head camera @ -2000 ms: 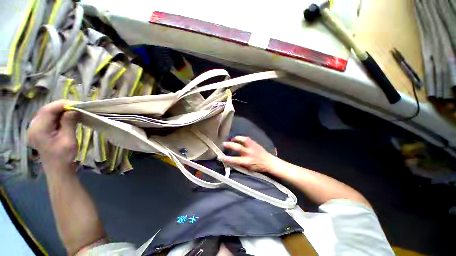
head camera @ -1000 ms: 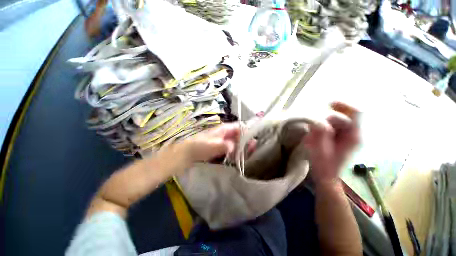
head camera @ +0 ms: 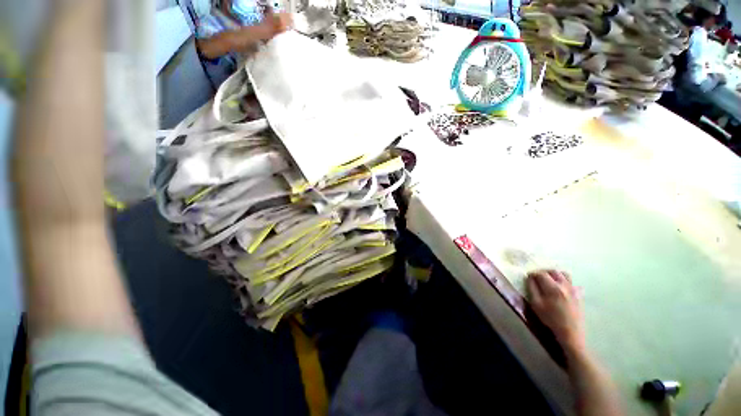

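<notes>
Blurred beige-grey bag fabric (head camera: pixel 132 106) with a yellow taped corner hangs beside my raised left forearm at the left edge. My left hand is cut off by the top edge, so its hold is hidden. A tall heap of stacked bags (head camera: pixel 244 195) with many yellow edges stands left of centre, a pale bag panel lying over its top. My right hand (head camera: pixel 556 302) rests on the worktable beside the red strip (head camera: pixel 491 276), fingers curled; nothing shows in it, but the palm is hidden.
A hammer head (head camera: pixel 660 390) lies at the lower right. A blue penguin-shaped fan (head camera: pixel 490 75) and scattered dark bits (head camera: pixel 554 145) are on the table's far side. More stacked bags (head camera: pixel 605 53) stand behind. Another person's arm (head camera: pixel 244 36) reaches toward the heap's top.
The view has swung up and left. The bag has moved from between my hands to the far left edge beside my raised left arm. My right hand has left the bag and rests on the table.
</notes>
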